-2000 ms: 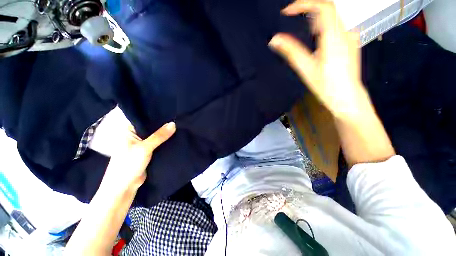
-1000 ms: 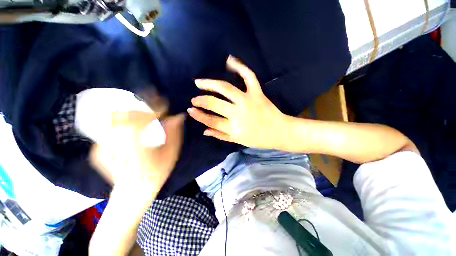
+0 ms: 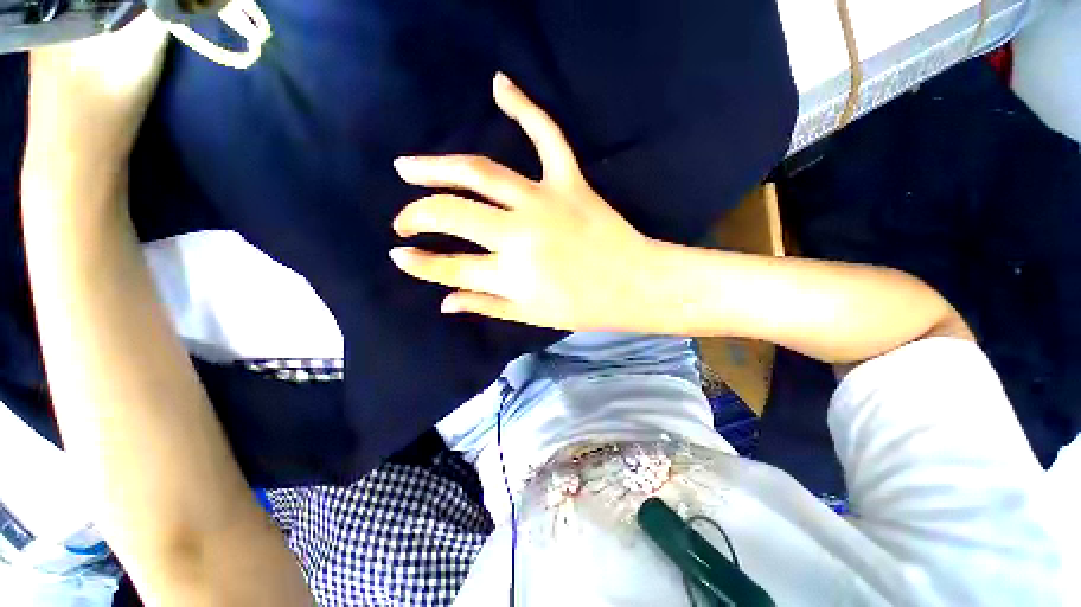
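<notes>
The navy garment [image 3: 474, 71] covers most of the machine bed and hangs toward my lap. My right hand [image 3: 522, 237] lies flat on it with fingers spread, palm down. My left hand [image 3: 101, 71] reaches to the top left, beside the machine head [image 3: 71, 18]; its fingers are hidden under the head. A pale looped part [image 3: 243, 42] shows there above the navy cloth. A white patch [image 3: 243, 291] shows within the navy, with a strip of gingham [image 3: 290, 369] along its lower edge.
Black-and-white checked cloth [image 3: 379, 534] lies over my lap at the lower left. A dark green tool-like thing [image 3: 699, 557] rests against my white top. A cardboard piece [image 3: 747, 237] stands beyond the table edge. Dark navy cloth [image 3: 925, 213] lies at right.
My left hand has moved from the white patch up to the machine head. My right hand came down flat onto the cloth and stays there. The white patch and gingham edge have changed shape.
</notes>
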